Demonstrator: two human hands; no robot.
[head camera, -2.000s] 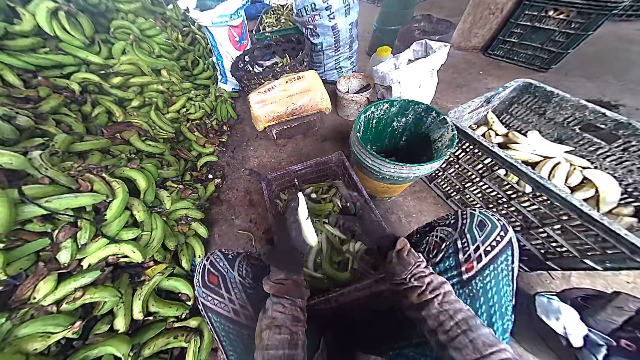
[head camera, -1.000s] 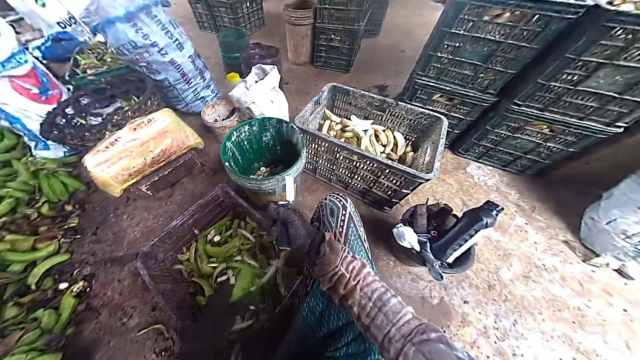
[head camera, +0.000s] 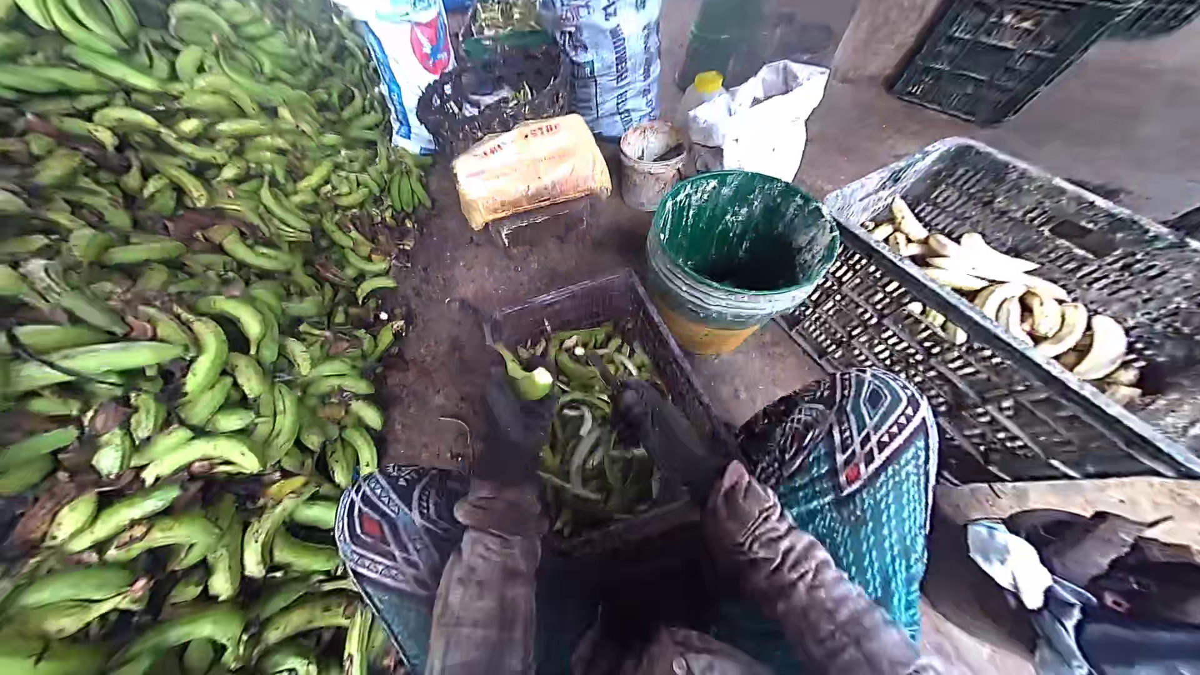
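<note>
My left hand (head camera: 511, 422), in a dark glove, is closed around a green plantain (head camera: 532, 382) whose pale cut end faces up. To its right my right hand (head camera: 656, 431), also gloved in black, is over the peel crate, its fingers partly curled toward the plantain; a thin dark tool seems to stick out of it, but blur hides its shape. Beneath both hands is a dark plastic crate (head camera: 689, 380) between my knees, holding green plantain peels (head camera: 586, 441).
Green plantains (head camera: 216, 450) are heaped at left. A green bucket (head camera: 741, 234) stands past the crate, beside a black crate (head camera: 975, 319) with peeled plantains (head camera: 1041, 309). A yellow wrapped block (head camera: 530, 169), small bucket (head camera: 652, 169) and white sack (head camera: 769, 117) are behind. A dark bundle (head camera: 1106, 581) lies lower right.
Two seconds ago my left hand held a peeled, white plantain; now it holds a green one. The view swung right and came back.
</note>
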